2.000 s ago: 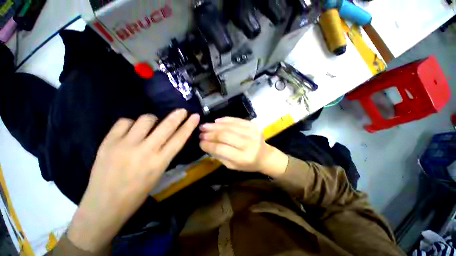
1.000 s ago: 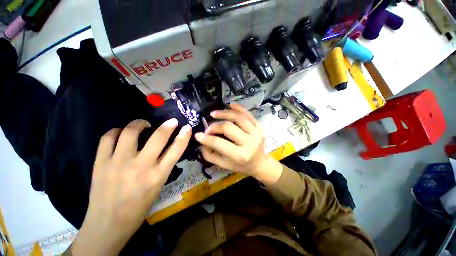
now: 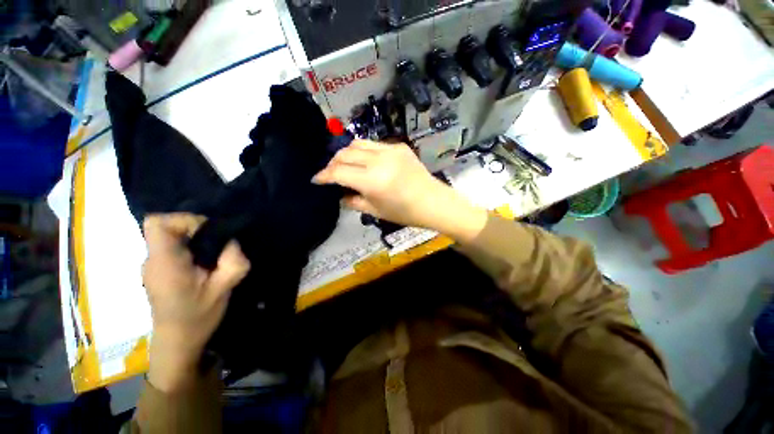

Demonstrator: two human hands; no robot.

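Note:
The black garment lies over the table left of the overlock machine, with one long limb-like part reaching to the upper left. Its right edge is close to the needle area, below the red dot. My left hand, a little blurred, grips a bunched part of the garment between thumb and fingers, left of the machine. My right hand is at the garment's edge in front of the needle area. Its fingers are bent and its fingertips touch the cloth; whether they pinch it is hard to tell.
Metal snips and pale-green scraps lie right of the machine. Mustard and light blue thread cones lie beyond. A measuring tape runs along the yellow-taped front edge. A red stool and green basket stand right.
My left hand has moved left from beside the needle area and taken hold of the garment. The garment is pulled up and bunched. My right hand stays by the needle area. The view has shifted left.

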